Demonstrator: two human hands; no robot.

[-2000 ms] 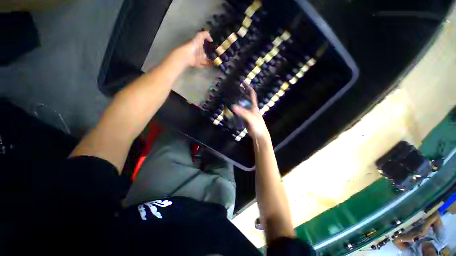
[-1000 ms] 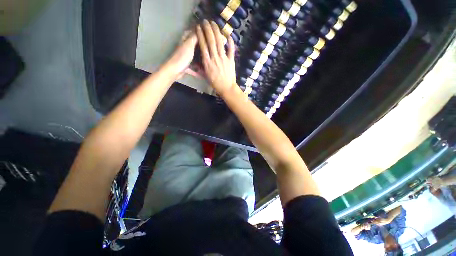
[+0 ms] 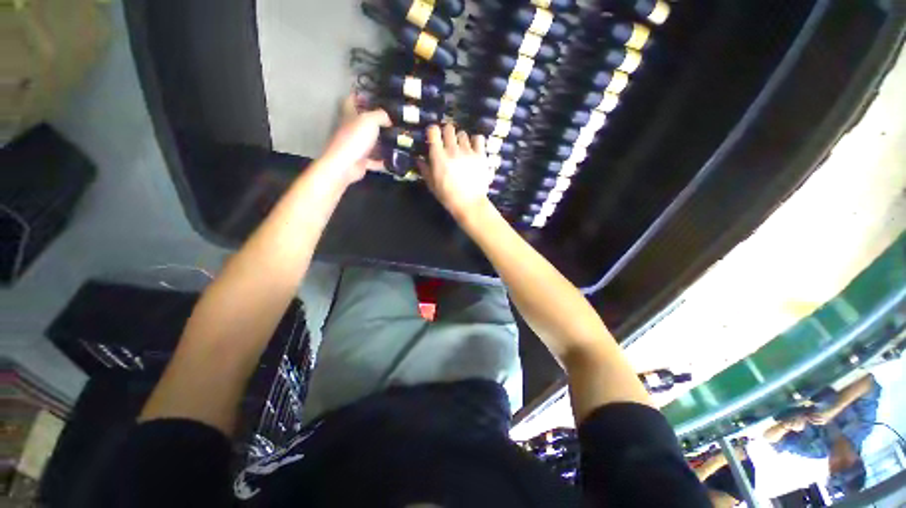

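A black tray (image 3: 348, 248) with a raised rim lies over my lap. Rows of black units, probably power adapters (image 3: 425, 48), lie inside with cream-yellow labels in lines. Black cord loops stick out at the left of the nearest-left row. My left hand (image 3: 353, 141) is at the near end of that row, its fingers and thumb around the left ends of the last units (image 3: 405, 141). My right hand (image 3: 461, 171) rests its fingertips against the right side of the same units, fingers slightly apart. The hands do not touch. The undersides of the fingers are hidden.
A pale grey divider sheet (image 3: 303, 79) shows left of the rows. At the right are a pale bench-top (image 3: 730, 288), one black unit (image 3: 664, 379) and a green conveyor (image 3: 775, 372) with a rail. Another person's arms (image 3: 820, 417) are beyond it. Dark boxes stand on the floor at left.
The view has shifted, and more of the floor at left shows. My hands were together at the row's near end; now they are apart, one on each side, with labelled units visible between them.
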